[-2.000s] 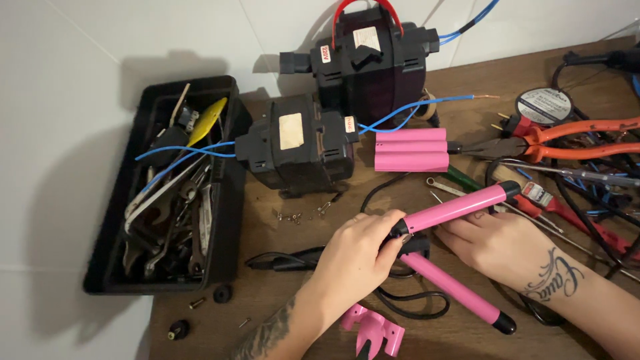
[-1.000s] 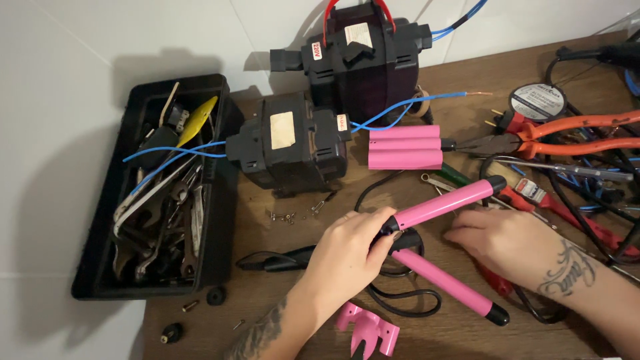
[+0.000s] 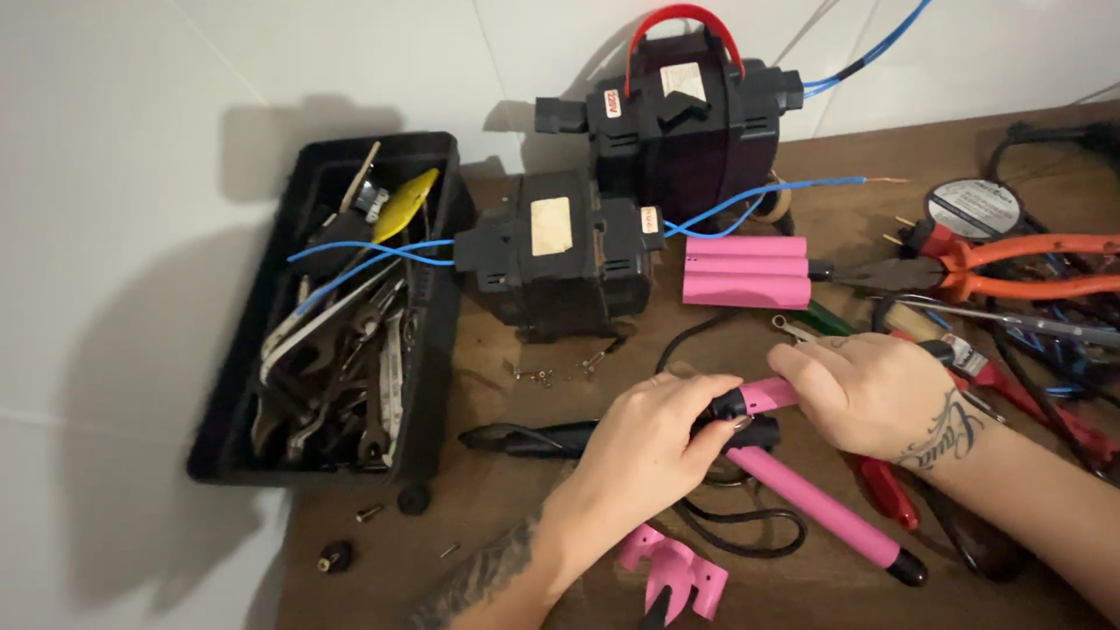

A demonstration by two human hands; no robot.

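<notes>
My left hand (image 3: pixel 652 437) grips the black end of a pink barrel (image 3: pixel 766 395), part of a hair curling iron. Around the same barrel my right hand (image 3: pixel 853 394) is closed, hiding most of it; the black tip shows past the fingers. A second pink barrel (image 3: pixel 814 507) with a black tip slants down to the right below the hands. The black handle (image 3: pixel 542 439) lies on the wooden table beneath my left hand, its cord looped nearby. Behind the hands sits a pink triple-barrel plate (image 3: pixel 746 273). A pink clamp piece (image 3: pixel 672 569) is at the bottom edge.
At left stands a black tool tray (image 3: pixel 437 350) full of wrenches. Two black transformers (image 3: pixel 560 254) with blue wires stand at the back. Orange-handled pliers (image 3: pixel 1006 267), a paintbrush (image 3: pixel 967 354) and cables crowd the right. Small screws (image 3: pixel 538 376) lie mid-table.
My right hand has moved up and left from beside the tools onto the upper pink barrel, and has closed on it. My left hand stays at the barrel's black end.
</notes>
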